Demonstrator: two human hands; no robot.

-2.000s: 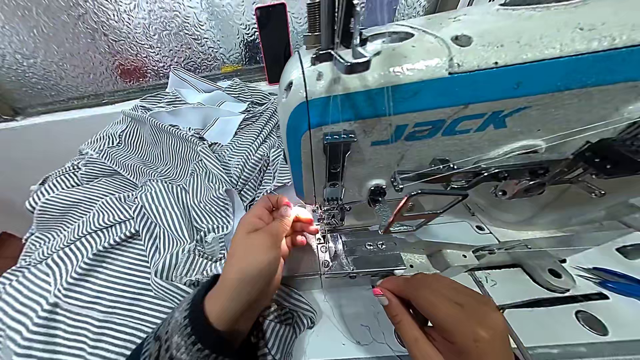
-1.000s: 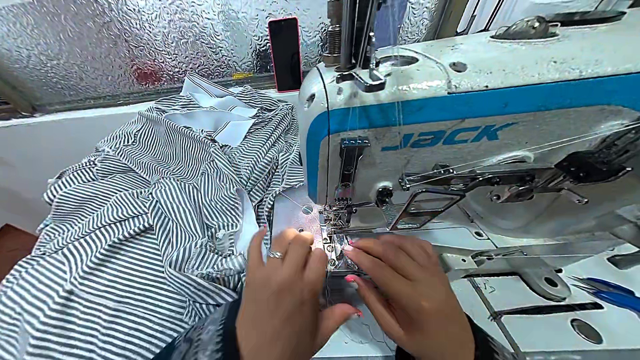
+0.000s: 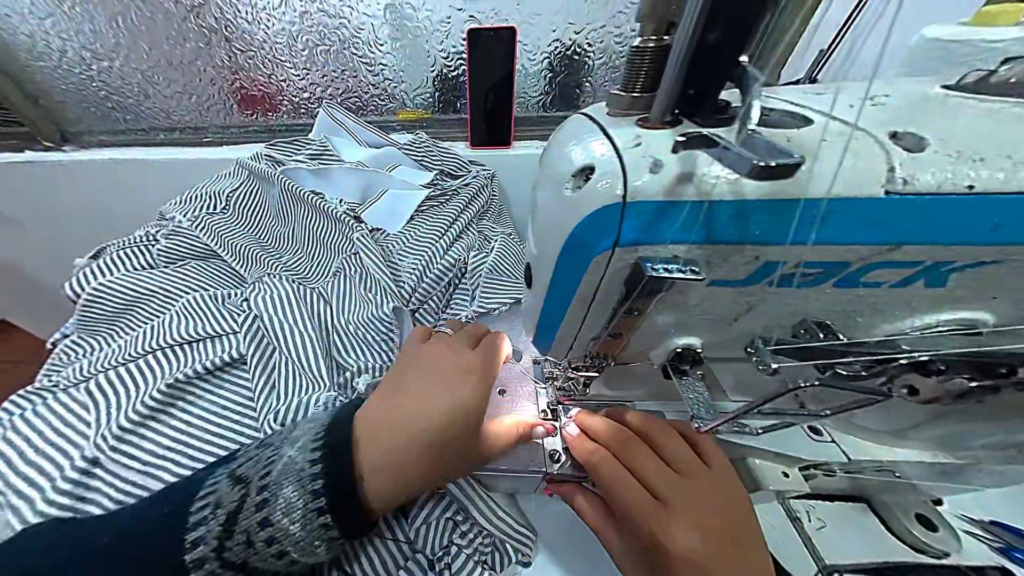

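Note:
My left hand (image 3: 440, 400) lies left of the presser foot of a white and blue Jack sewing machine (image 3: 720, 224), its thumb over the metal throat plate (image 3: 516, 460) and its other fingertips partly hidden. My right hand (image 3: 656, 488) is at the plate's right side, fingertips close to the needle area (image 3: 552, 392) and thumb at the plate's front edge. Whether either hand pinches thread or a small part cannot be told. Grey-and-white striped fabric (image 3: 240, 320) is heaped left of the machine and runs under my left forearm.
A phone with a red edge (image 3: 492, 88) stands against the textured window behind the fabric. Blue-handled snips or tweezers (image 3: 996, 536) lie at the far right. Threads (image 3: 904, 352) run across the machine's exposed levers.
My left hand has moved from the plate's front to its left side, reaching farther back. My right hand has come up from below the plate since the earliest frame and remains beside the needle area.

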